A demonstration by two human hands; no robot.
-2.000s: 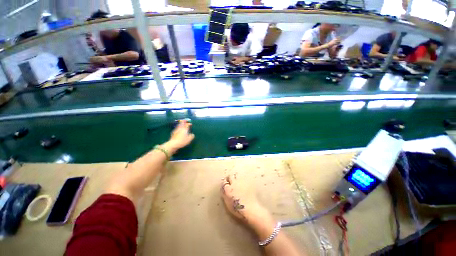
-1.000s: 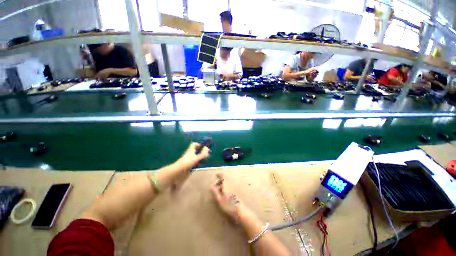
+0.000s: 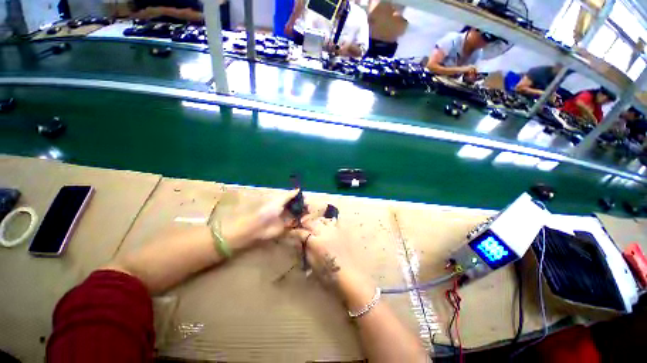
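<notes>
My left hand [image 3: 273, 218] holds a black electronic unit [image 3: 295, 204] above the cardboard bench cover [image 3: 234, 312], near its far edge. My right hand [image 3: 321, 239] is close against it, with a small black piece [image 3: 330, 211] at its fingertips; whether that piece is joined to the unit I cannot tell. A thin black lead [image 3: 306, 252] hangs down between the hands. A grey test cable [image 3: 418, 286] runs from the power supply [image 3: 496, 244] to my right wrist; its free end is hidden by the hand.
The green conveyor belt [image 3: 213, 142] carries another black unit [image 3: 350, 177] just beyond my hands and several more. At left lie a smartphone [image 3: 62, 220] and a cream ring [image 3: 17, 227]. At right are red leads [image 3: 454, 312] and a tray of black parts [image 3: 578, 273]. People sit across the belt.
My left hand has come back from over the belt with the black unit and now meets my right hand over the cardboard. The view has tilted and shifted downward.
</notes>
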